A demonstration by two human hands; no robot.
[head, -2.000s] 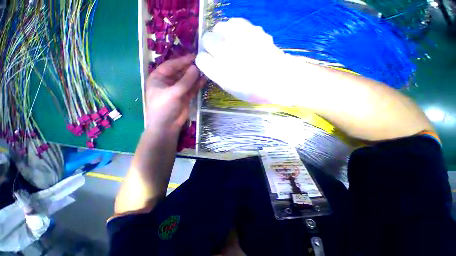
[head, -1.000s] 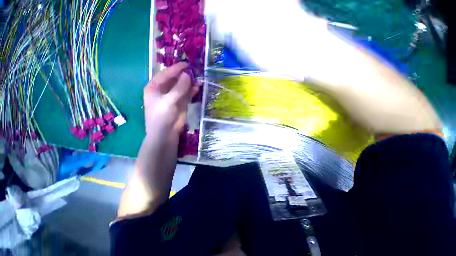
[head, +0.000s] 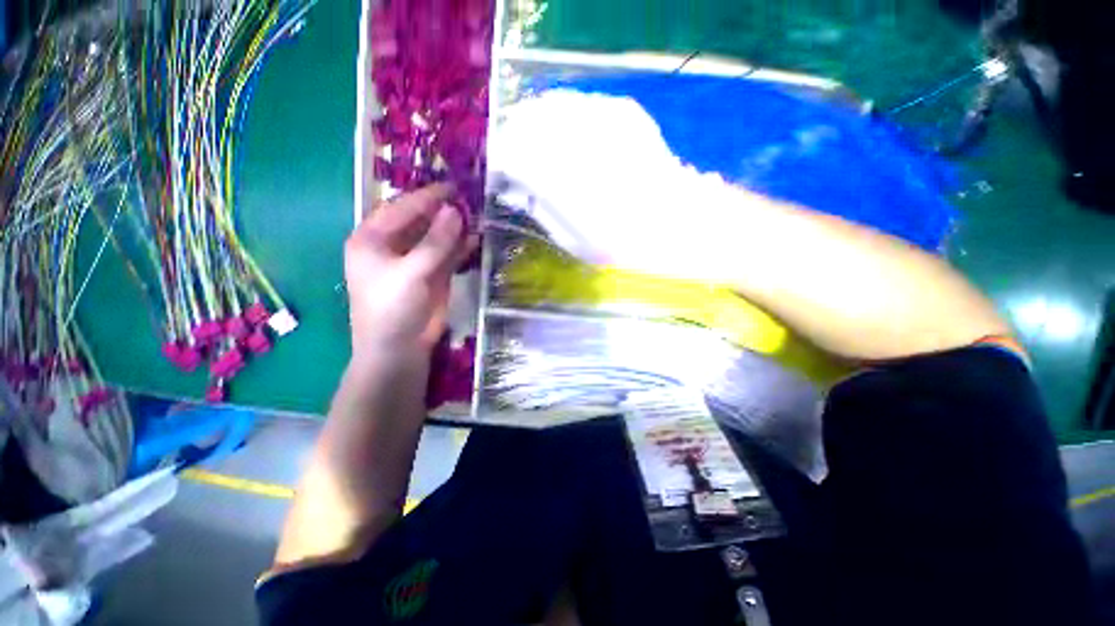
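My bare left hand (head: 410,263) is over the narrow bin of the white divided parts tray (head: 481,367), thumb and forefinger pinched together at a small magenta connector housing (head: 462,218). Loose magenta housings (head: 430,104) fill the bin. My gloved right hand (head: 575,165) is overexposed and lies over the left part of the blue wires (head: 783,141); its fingertips are washed out, so what they hold cannot be seen. The yellow wires (head: 550,279) and silvery white wires (head: 550,367) lie in the compartments nearer my body.
Multicoloured harnesses (head: 202,159) with magenta ends and a white connector (head: 283,322) lie on the green mat (head: 312,220) at the left. An ID badge (head: 697,471) hangs over the tray's near edge. Crumpled white material (head: 73,550) is at lower left. Dark equipment (head: 1076,98) stands far right.
My right hand went from the tray's divider up towards the back, and is now lower again over the blue wires. My left hand separated from it and stays pinched over the housing bin.
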